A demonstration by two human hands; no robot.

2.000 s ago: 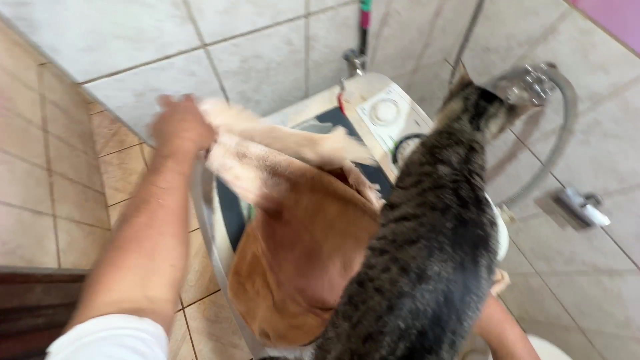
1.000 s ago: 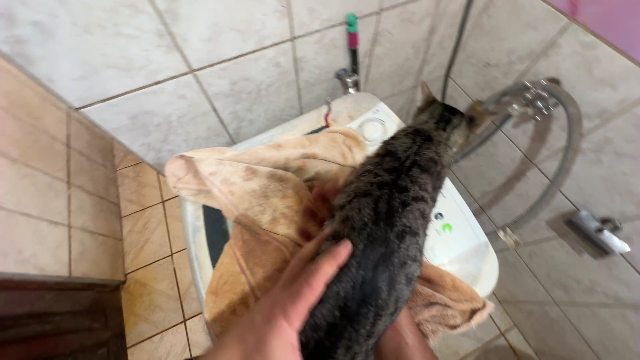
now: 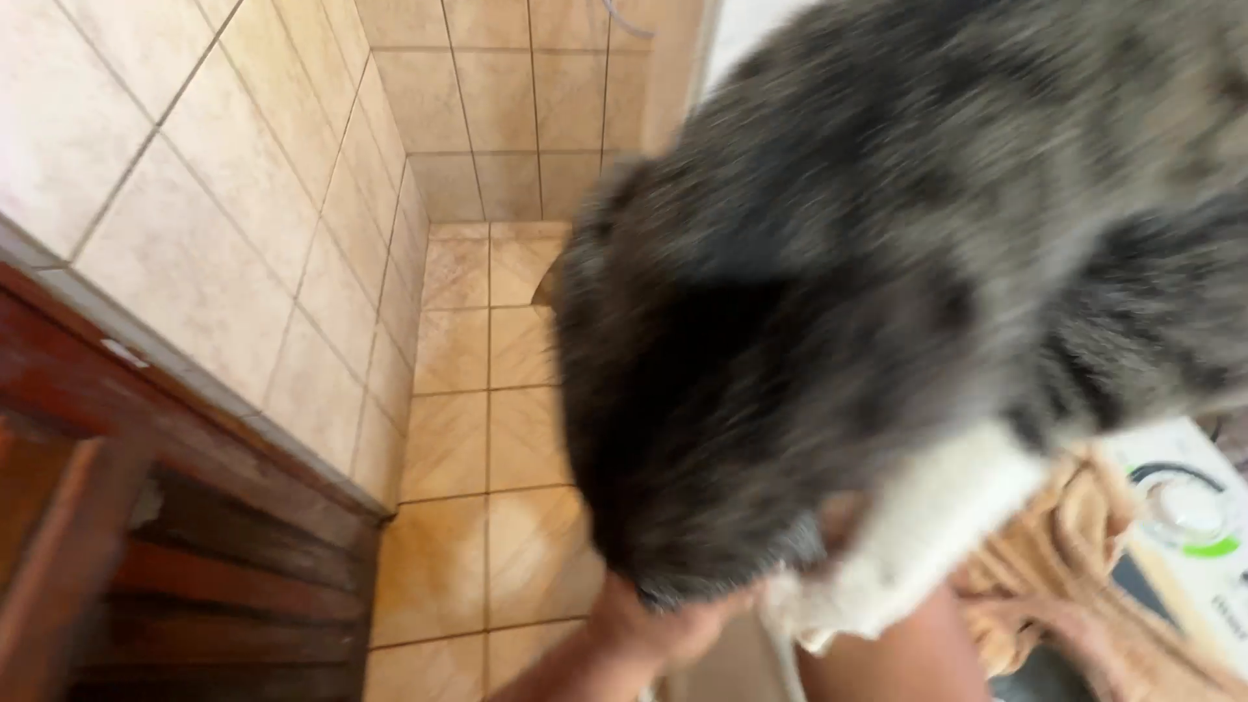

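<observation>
A grey tabby cat (image 3: 838,292) with a white hind leg fills the middle and right of the view, blurred and close to the camera. My left hand (image 3: 678,624) is under the cat's rear end and holds it there; the cat's fur covers part of the fingers. My right forearm shows at the bottom, behind the white leg, while the right hand itself is hidden. Below the cat, a tan towel (image 3: 1063,546) lies bunched on the white washing machine (image 3: 1150,458), beside its round dial (image 3: 1180,502).
A dark reddish wooden louvred door (image 3: 224,585) stands at the lower left. Pale tiled walls (image 3: 224,195) rise on the left and at the back, and a strip of tan tiled floor (image 3: 448,439) runs between the door and the washing machine.
The cat, earlier standing over the washing machine facing the wall taps, is now much closer to the camera. My left hand has moved to its rear end. The view has swung left.
</observation>
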